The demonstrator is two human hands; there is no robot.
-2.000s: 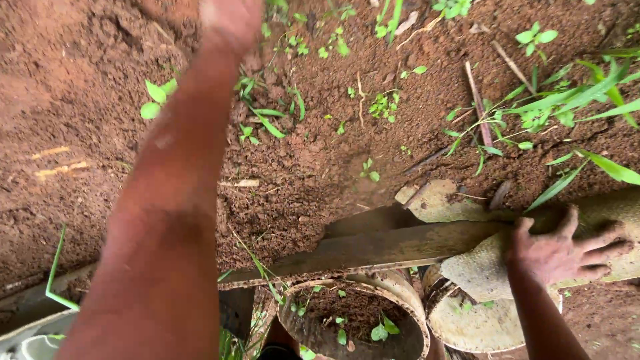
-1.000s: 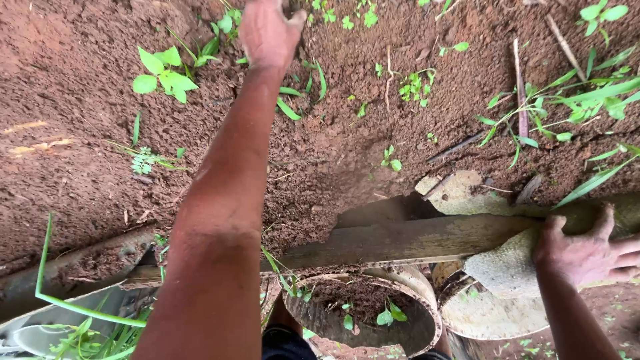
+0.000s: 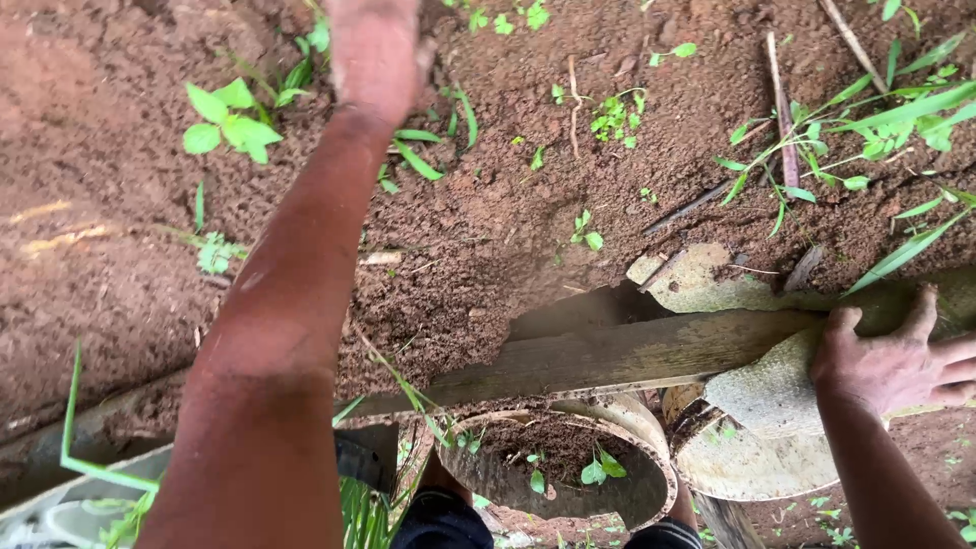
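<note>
My left hand (image 3: 375, 57) reaches to the top edge over the brown soil (image 3: 488, 213), blurred, its fingers cut off by the frame. My right hand (image 3: 888, 354) rests with fingers spread on a mossy, broken sheet (image 3: 770, 389) at the right edge. A wooden plank (image 3: 625, 351) runs along the front edge of the soil. Below it stands a round container (image 3: 659, 465) holding soil and small leafy seedlings. A second round, pale container (image 3: 755, 461) stands to its right, partly under the sheet.
Leafy weeds (image 3: 232, 122) grow left of my left forearm, and grass (image 3: 907, 107) at the upper right. Dry sticks (image 3: 783, 114) lie on the soil. A dark gap (image 3: 587, 311) opens behind the plank. My clothed knees (image 3: 442, 522) are at the bottom.
My left hand has stayed far out over the soil near the top edge. My right hand keeps its place on the broken sheet. The view has shifted, showing more weeds at the left.
</note>
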